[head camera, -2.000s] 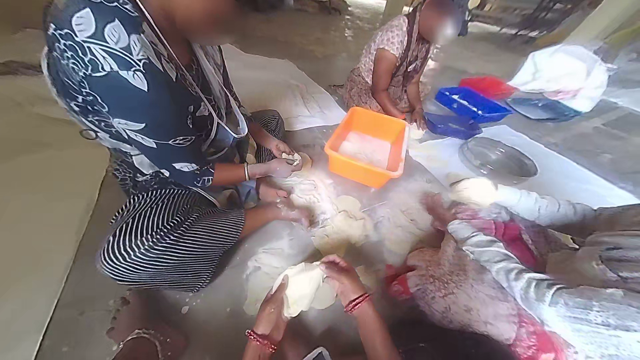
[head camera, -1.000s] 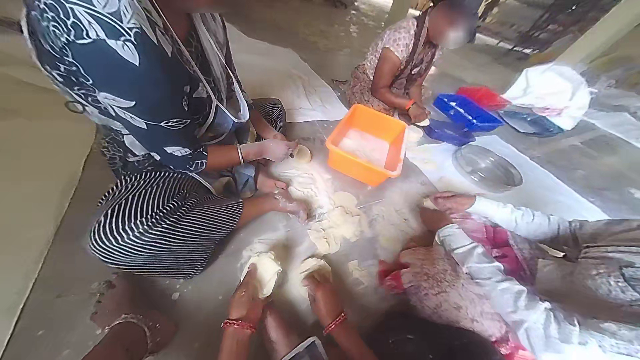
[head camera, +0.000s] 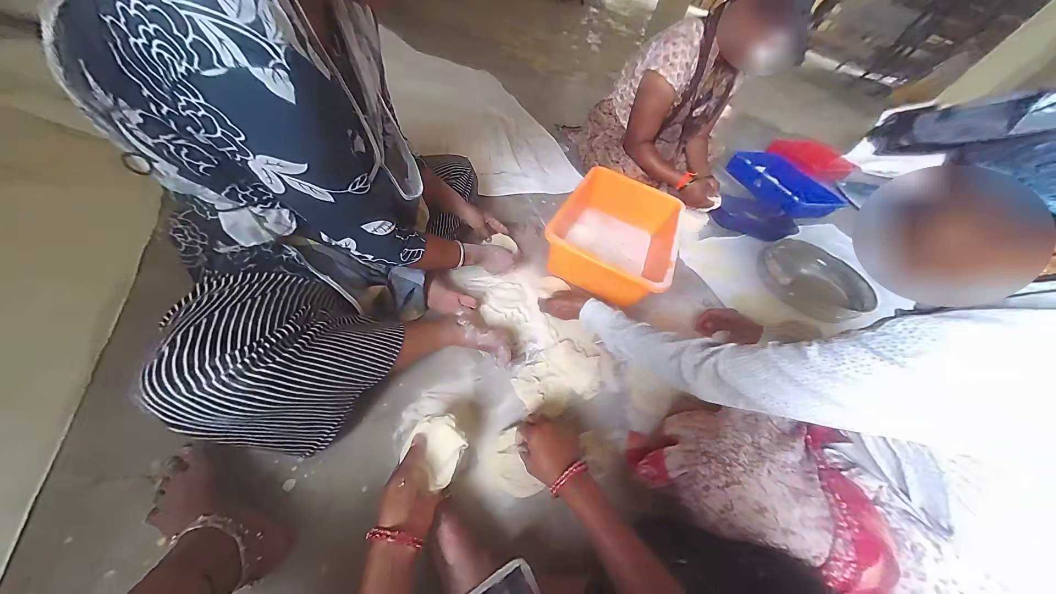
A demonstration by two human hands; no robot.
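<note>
My left hand (head camera: pixel 415 487) holds a folded flat piece of pale dough (head camera: pixel 443 450), low in the middle of the head view. To its right, my right hand (head camera: pixel 549 452) touches the edge of a flat dough round (head camera: pixel 507 466) on the floor; its fingers are bent, and whether they grip the dough is not plain. Beyond my hands, more flattened dough pieces (head camera: pixel 561 375) lie overlapping on the floured floor. A heap of white flour or dough (head camera: pixel 511 309) lies farther off, beside a co-worker's hands.
An orange plastic tub (head camera: pixel 610 285) with white flour stands past the dough. At the left sits a person in striped cloth, holding a small dough round (head camera: pixel 502 242). Another person's sleeved arm reaches in from the right. Blue trays (head camera: pixel 780 186) and a round metal pan (head camera: pixel 817 280) stand at the back right.
My right hand has moved from beside my left hand toward the dough round at its right. The co-worker at the right now reaches an arm across to the dough near the orange tub.
</note>
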